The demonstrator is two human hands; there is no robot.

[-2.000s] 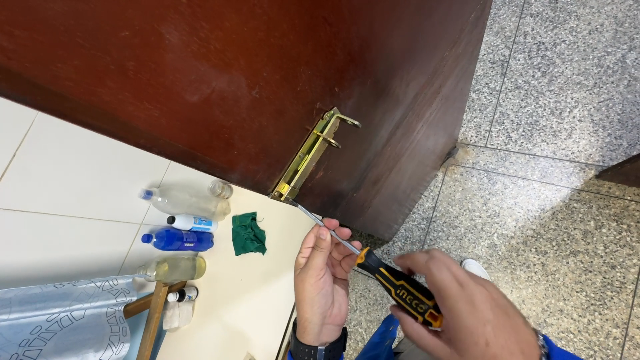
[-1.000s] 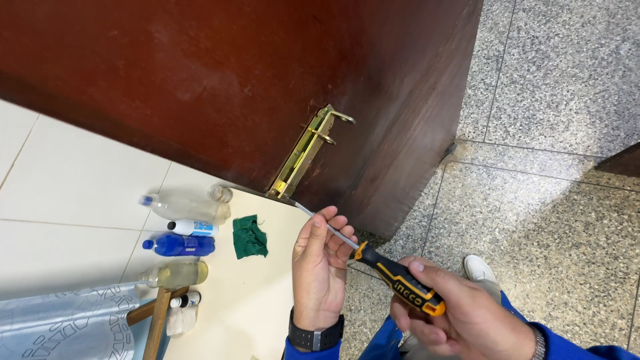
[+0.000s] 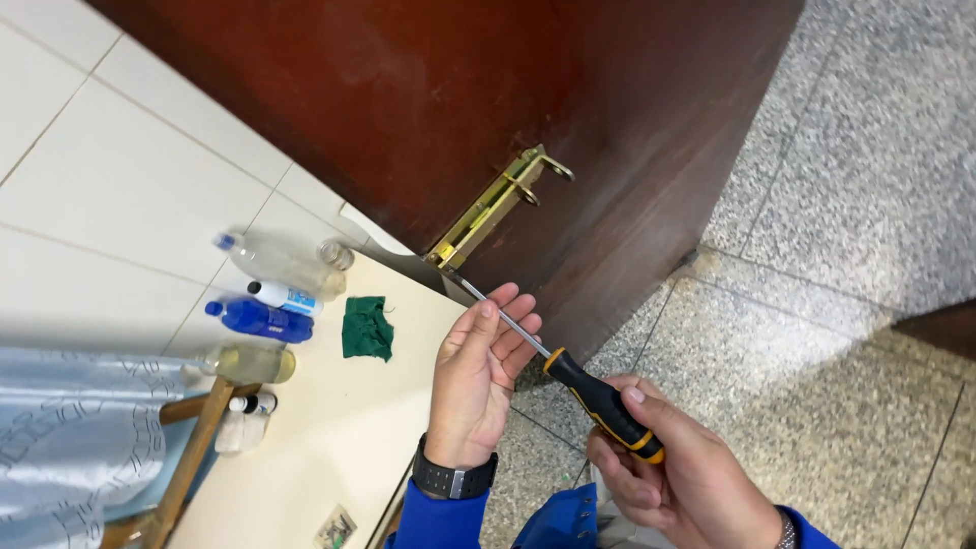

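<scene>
My right hand [image 3: 679, 457] holds the black and yellow handle of a screwdriver [image 3: 606, 404]. Thumb and fingers of my left hand [image 3: 488, 358] steady its metal shaft, the palm turned up. The screwdriver's tip meets the lower left end of a brass-coloured metal slide bolt [image 3: 488, 210], close to the edge of a dark red-brown wooden door [image 3: 427, 99]. Whether the tip sits in a screw is too small to tell. Two looped tabs stick out at the bolt's upper end.
Left of the door is a cream tabletop [image 3: 305, 450] with a green cloth [image 3: 367, 328], a blue bottle [image 3: 263, 319], a clear plastic bottle [image 3: 286, 263] and other bottles. A wooden frame [image 3: 191, 457] stands by a bluish plastic sheet [image 3: 69, 435]. Speckled floor [image 3: 823, 381] lies at right.
My right hand has closed its fingers around the screwdriver handle, where two seconds ago they were more spread. The handle has turned a little. My left hand stays at the shaft.
</scene>
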